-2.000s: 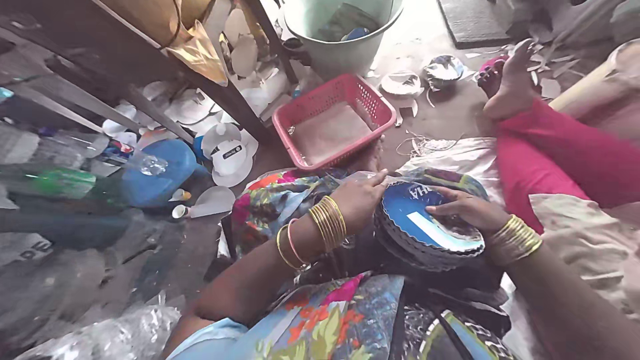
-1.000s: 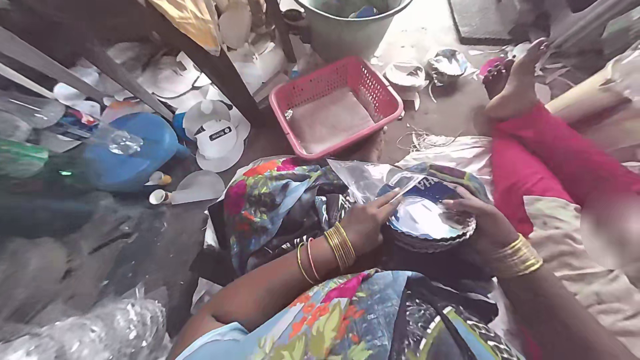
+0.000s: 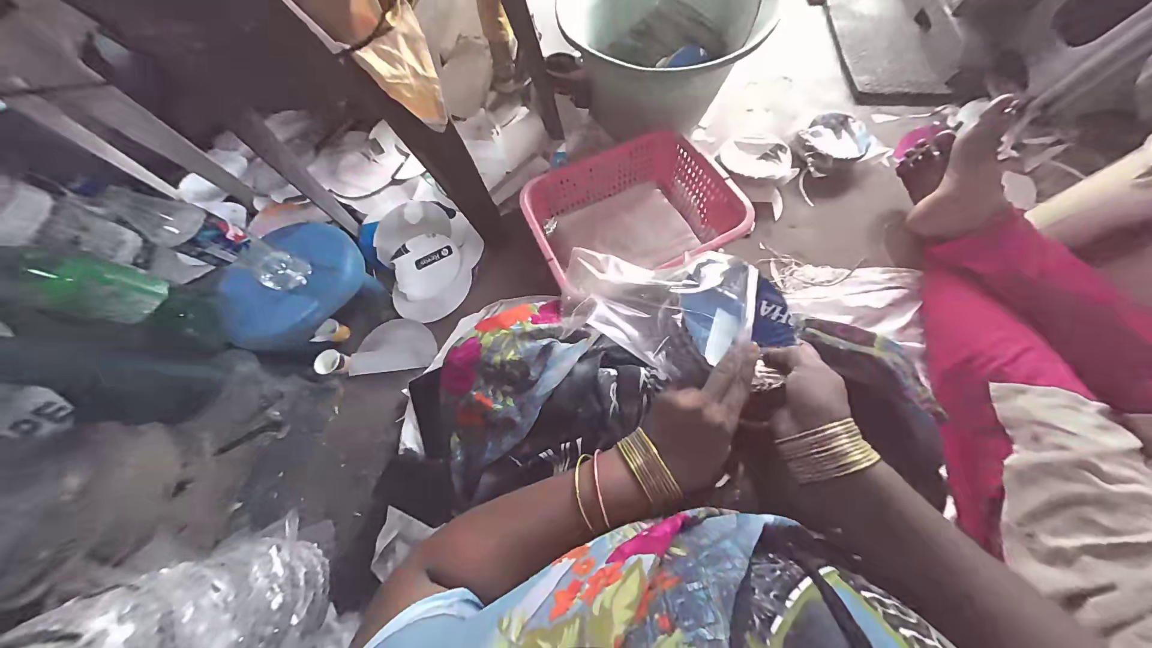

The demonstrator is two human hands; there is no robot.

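Over my lap, my left hand [image 3: 706,423] pinches the near edge of a clear plastic bag [image 3: 630,306]. Blue round printed pieces [image 3: 776,315], stacked with crinkled edges, stand tilted beside and partly behind the bag film. Gripping the near end of this stack is my right hand [image 3: 810,391], with its fingers close to those of my left hand. Whether the blue piece seen through the film lies inside the bag, I cannot tell. Both wrists wear gold-coloured bangles.
A pink plastic basket [image 3: 738,220] stands just beyond my lap, with a grey-green tub [image 3: 648,94] behind it. Another person's leg in pink cloth [image 3: 999,306] stretches along the right. White caps [image 3: 427,265], a blue stool [image 3: 288,297] and plastic bottles [image 3: 94,286] lie left.
The clear bag, first seen one second ago over the stack, now spreads out to the left. The blue stack has gone from lying fairly flat to tilted up, and my hands have come closer together.
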